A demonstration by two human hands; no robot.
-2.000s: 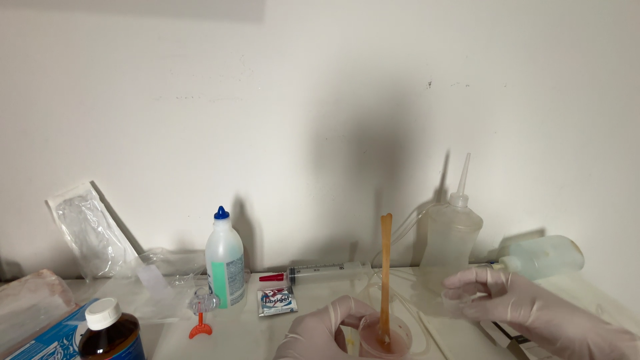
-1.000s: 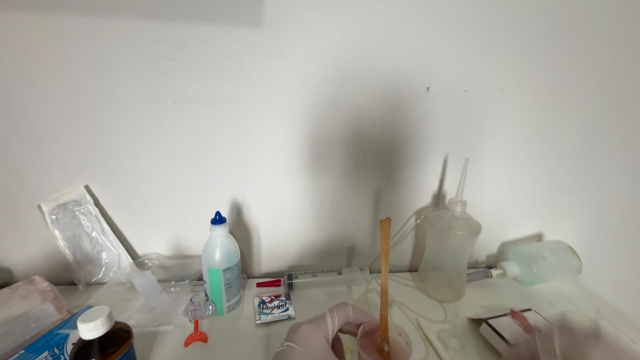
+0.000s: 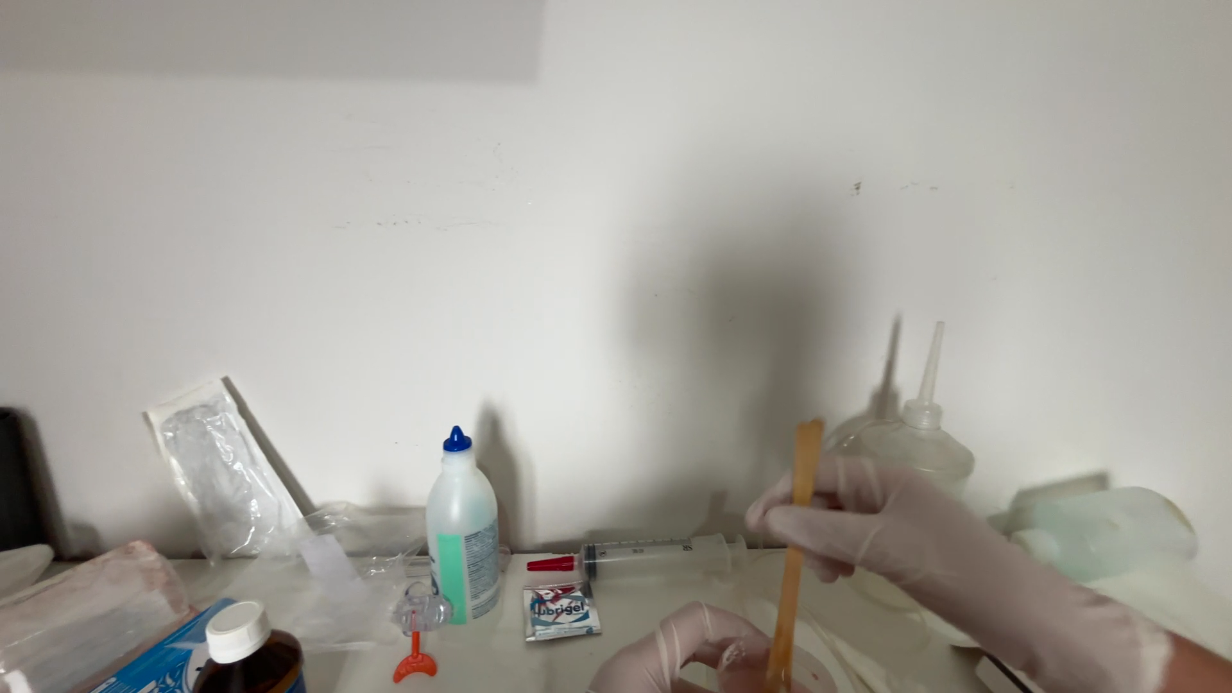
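Note:
My left hand [image 3: 679, 650], in a pale glove, is at the bottom edge, its fingers around the near side of a clear container [image 3: 828, 664] with pinkish contents. Out of that container rises an amber latex tube with a flared end [image 3: 789, 587], nearly upright. My gloved right hand [image 3: 842, 520] grips the tube's upper part between thumb and fingers, just below the flared end. The container's lower part is out of view. Behind the right hand stands a translucent squeeze bottle with a long nozzle [image 3: 924, 443], partly covered.
Left of my hands lie a large syringe [image 3: 664, 558], a Lubrigel sachet [image 3: 562, 612] and an orange-handled clear plastic piece [image 3: 415, 664]. A blue-capped bottle [image 3: 464, 539], a brown bottle [image 3: 248, 654] and plastic packaging [image 3: 226, 472] are farther left. A greenish bottle [image 3: 1107, 534] lies at right.
My right hand has come up from the lower right and taken hold of the amber tube, which stood free of it before. My left hand stays by the container.

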